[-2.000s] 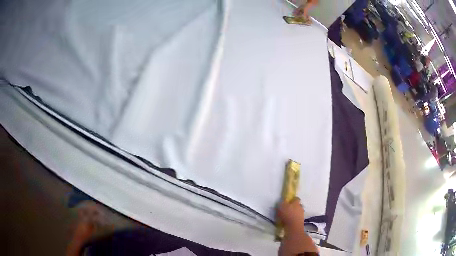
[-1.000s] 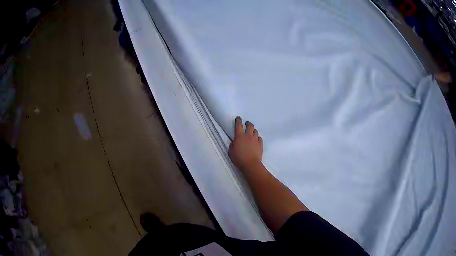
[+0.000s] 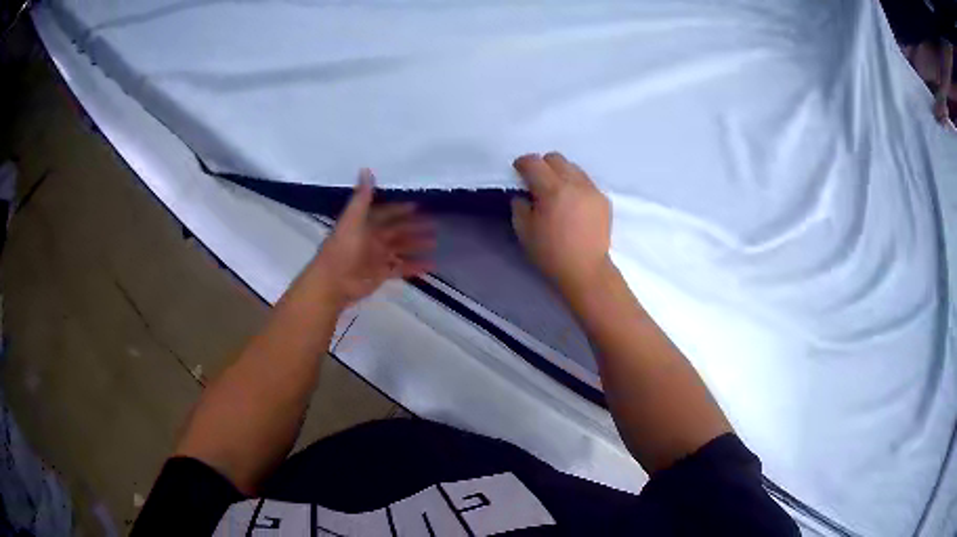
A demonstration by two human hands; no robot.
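The pale blue-grey fabric ply (image 3: 472, 94) covers the table, with folds and ripples at the right. Its near edge is lifted and shows the dark face of the fabric (image 3: 451, 200) beneath. My right hand (image 3: 567, 220) grips this edge, thumb below and fingers on top. My left hand (image 3: 373, 241) is at the gap to the left, fingers apart and blurred, with the thumb tip near the edge; it holds nothing that I can see. The stacked edges of the fabric lay (image 3: 504, 334) run below both hands as dark and pale lines.
A white underlay (image 3: 157, 184) extends along the near side of the table. The tan floor (image 3: 115, 304) is at the left. Part of another person's arm or hand (image 3: 941, 100) shows at the far right edge.
Both hands are now in view, where one lay on the fabric before. The ply's near edge has been taken hold of and raised, opening a dark gap.
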